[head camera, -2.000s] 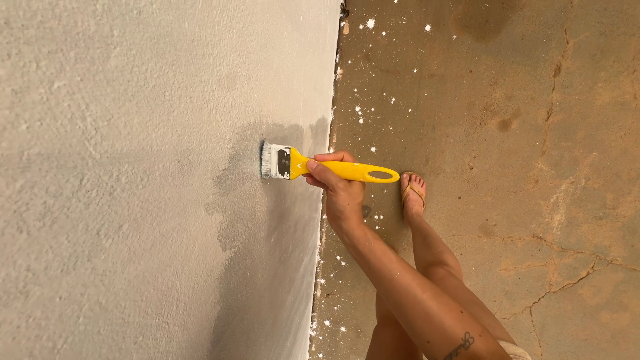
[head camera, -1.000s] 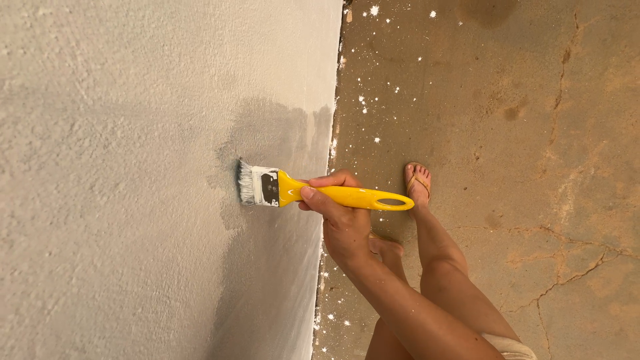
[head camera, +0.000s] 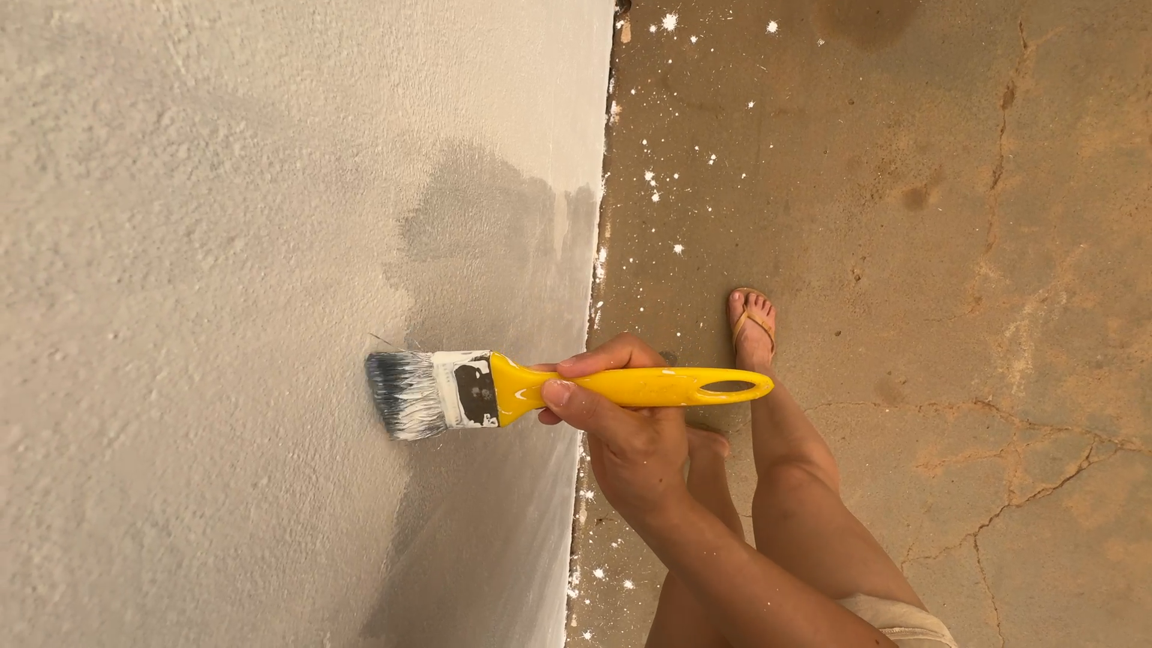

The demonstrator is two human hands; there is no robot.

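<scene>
My right hand [head camera: 621,414] grips the yellow handle of a flat paintbrush [head camera: 630,387], thumb on the near side and fingers around the far side. White paint covers much of its metal ferrule and streaks the dark bristles. The bristle tips touch or nearly touch the rough, pale wall [head camera: 225,297] on the left; which of the two cannot be told. Around and below the brush, the wall bears a darker grey patch [head camera: 477,216], with an uneven edge on its left. My left hand is out of view.
A brown concrete floor [head camera: 882,207] with cracks and white paint spatters meets the wall's base. My foot in a thong sandal [head camera: 752,328] stands right of the brush handle. My other foot [head camera: 706,443] shows partly behind my wrist. Beige clothing [head camera: 900,621] is at the lower right.
My right hand and the brush have moved left and down in the view, along the wall. The grey patch reaches higher in view than before. My second foot has come into sight.
</scene>
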